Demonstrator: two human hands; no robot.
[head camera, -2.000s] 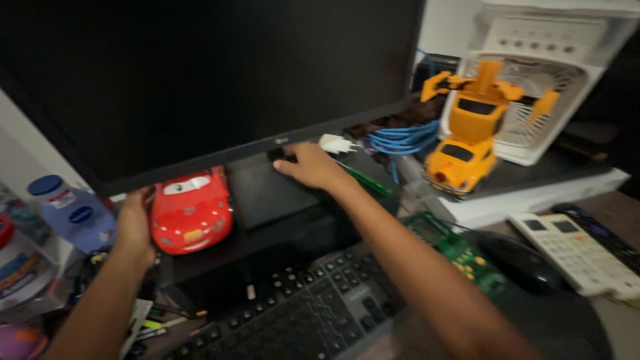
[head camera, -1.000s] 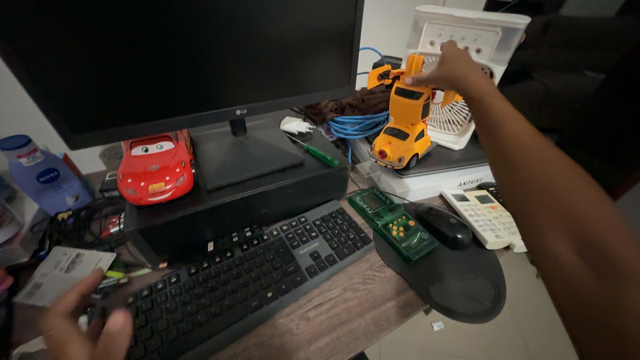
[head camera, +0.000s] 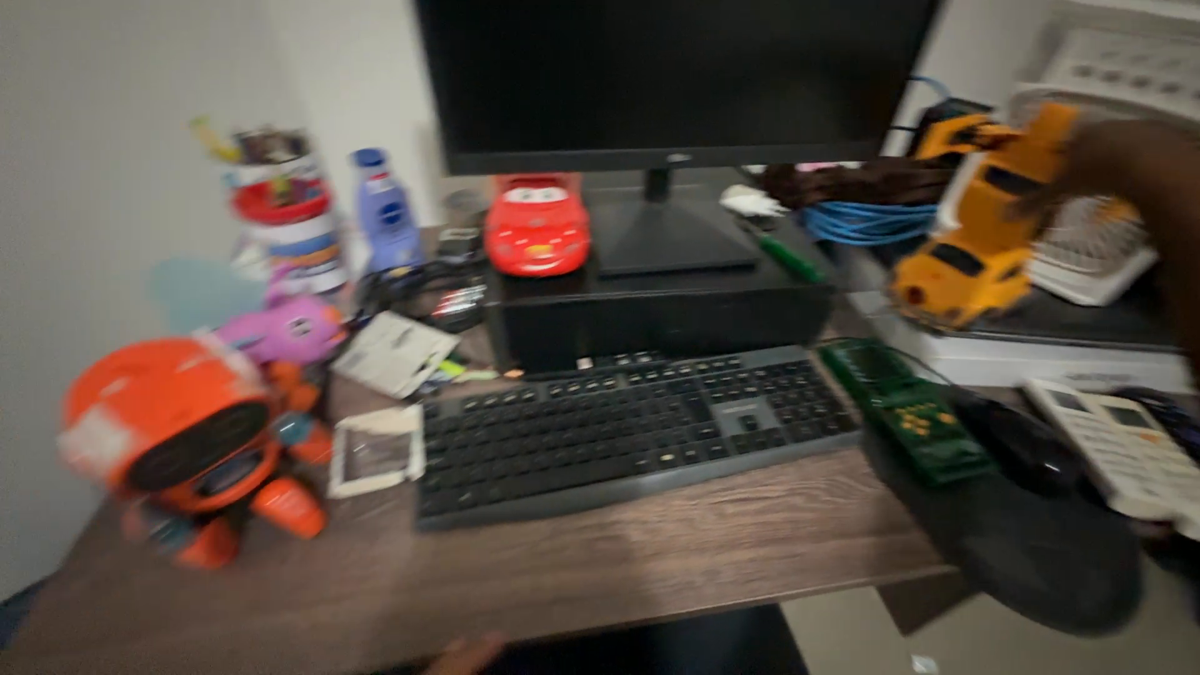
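At the right, my right hand (head camera: 1106, 173) is on the upper part of a yellow transforming robot-car toy (head camera: 980, 234), whose car-shaped base is at the white box's edge; blur hides the exact grip. Only a blurred bit of my left hand (head camera: 466, 653) shows at the bottom edge, below the desk front. A red toy car (head camera: 537, 228) sits on the black riser (head camera: 656, 323) beside the monitor stand. An orange robot toy (head camera: 197, 441) stands at the desk's left, with a pink toy (head camera: 291, 328) behind it.
A black keyboard (head camera: 637, 431) spans the middle. Right of it lie a green handheld game (head camera: 905, 412), a black mouse (head camera: 1022, 445) and white remote controls (head camera: 1116, 450). The monitor (head camera: 675, 84), blue cable (head camera: 872, 223), green screwdriver (head camera: 787, 255), lotion bottle (head camera: 386, 216) and white fan (head camera: 1087, 244) stand or lie behind.
My right hand moved from near the monitor stand to the yellow toy. My left hand left the red car and is now low at the frame's bottom. The view has swung left.
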